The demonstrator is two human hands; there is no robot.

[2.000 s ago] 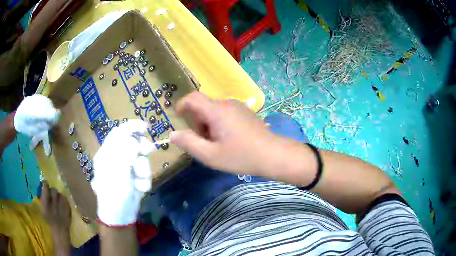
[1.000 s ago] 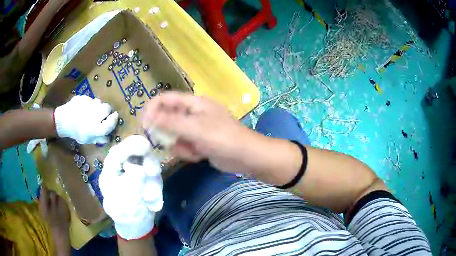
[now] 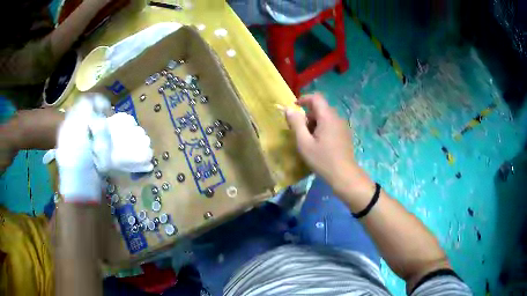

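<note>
Many small round buttons point(image 3: 181, 177) lie loose in a cardboard tray point(image 3: 242, 98) with blue printed characters; some are dark, some pale-ringed. My left hand point(image 3: 81, 153), in a white glove, is blurred over the tray's left side, overlapping another person's gloved hand; its fingertips and anything in them cannot be made out. My bare right hand point(image 3: 323, 139) is outside the tray, above the yellow table's edge. Its thumb and forefinger pinch a small thin pale strip point(image 3: 281, 107).
Another person's white-gloved hand point(image 3: 128, 144) reaches into the tray. A dark-filled dish point(image 3: 62, 78) and a cream dish point(image 3: 92, 68) stand behind it. Pale bits dot the yellow table point(image 3: 254, 52). A red stool point(image 3: 286, 58) stands beyond it. Straw-coloured scrap point(image 3: 430, 95) lies on the floor.
My right hand has moved away from my left, out of the tray to the right. My left hand has moved left and up. The other person's gloved hand has come into the tray.
</note>
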